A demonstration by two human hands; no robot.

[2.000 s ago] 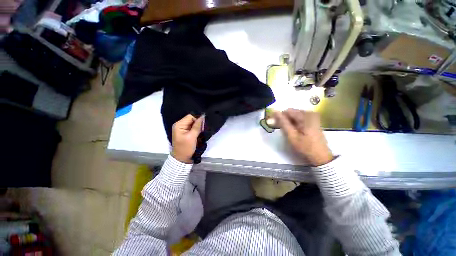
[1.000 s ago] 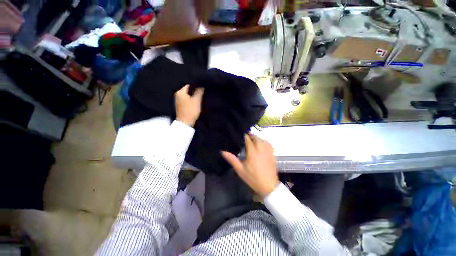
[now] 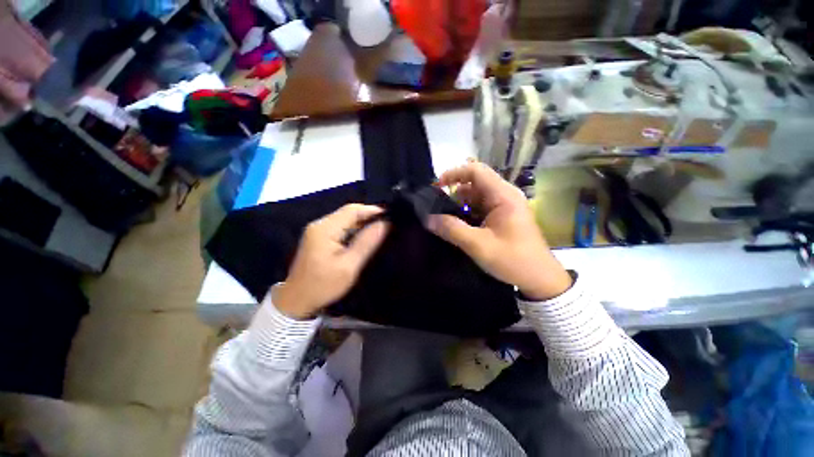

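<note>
The black cloth garment (image 3: 428, 286) lies spread on the white table (image 3: 321, 165) left of the sewing machine, its lower edge over the table's front edge. A narrow black part (image 3: 393, 143) runs up to the table's back. My left hand (image 3: 335, 254) pinches the cloth near its middle. My right hand (image 3: 504, 232) holds a raised fold of the same cloth just to the right, thumb and fingers around it. The fingertips of the two hands are a little apart. Whether a zip lies in the fold cannot be told.
The grey-white sewing machine (image 3: 625, 98) stands at the right. Blue-handled snips (image 3: 585, 219) and black-handled scissors (image 3: 635, 210) lie on its bed. A blue tape strip (image 3: 256, 177) and a thin dark tool (image 3: 299, 134) lie at the table's left. A brown wooden surface (image 3: 326, 71) is behind.
The garment has been turned and spread, with its narrow part now showing straight up. My right hand has moved up from the front edge onto the cloth and grips it. My left hand has moved slightly down.
</note>
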